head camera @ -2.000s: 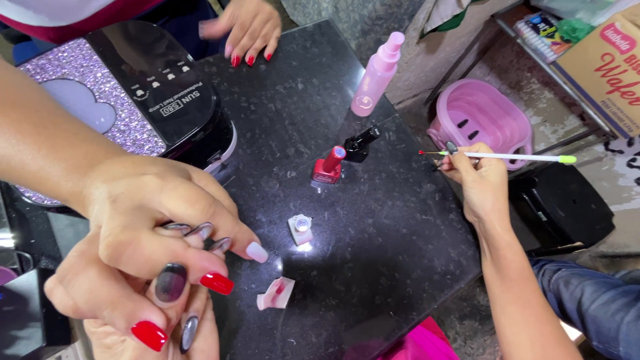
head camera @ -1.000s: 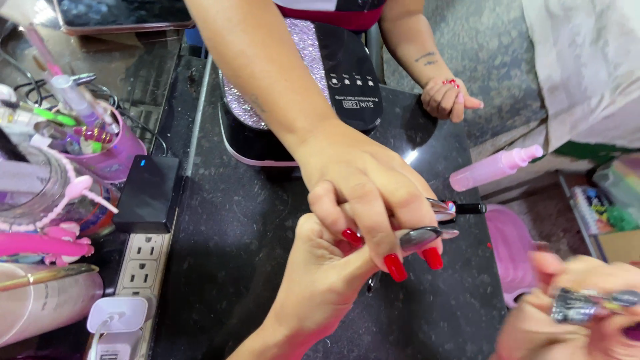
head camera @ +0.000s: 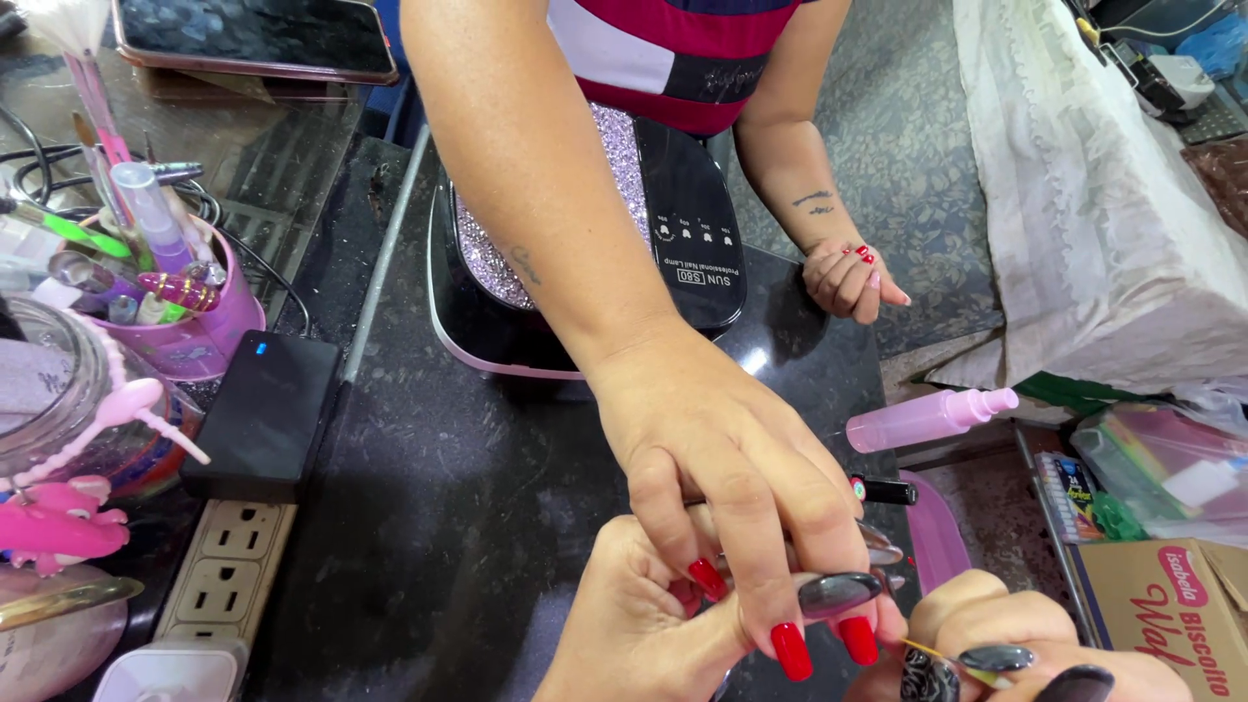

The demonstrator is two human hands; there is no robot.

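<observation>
My left hand [head camera: 643, 614], with long dark nails, grips the fingers of another person's hand [head camera: 731, 448] from below. That hand lies palm down, its long nails glossy red. My right hand [head camera: 1014, 634] is at the lower right, close to those fingertips, holding a thin brush [head camera: 921, 647] whose fine yellowish tip shows near them; most of the brush is hidden. A black bottle cap [head camera: 887, 490] shows beyond the held hand. The person's other hand [head camera: 848, 281], also with red nails, rests at the far edge of the black table [head camera: 439, 526].
A glittery black nail lamp [head camera: 697, 224] stands under the person's forearm. At right are a pink spray bottle [head camera: 907, 419], a pink basin [head camera: 936, 536] and a cardboard box [head camera: 1150, 604]. At left are a pink cup of tools [head camera: 195, 341], a black adapter [head camera: 268, 414] and a power strip [head camera: 219, 575].
My right hand, with the brush, has come in from the right toward the red-nailed fingertips. My left hand still holds the person's hand. The view has shifted strongly to the left.
</observation>
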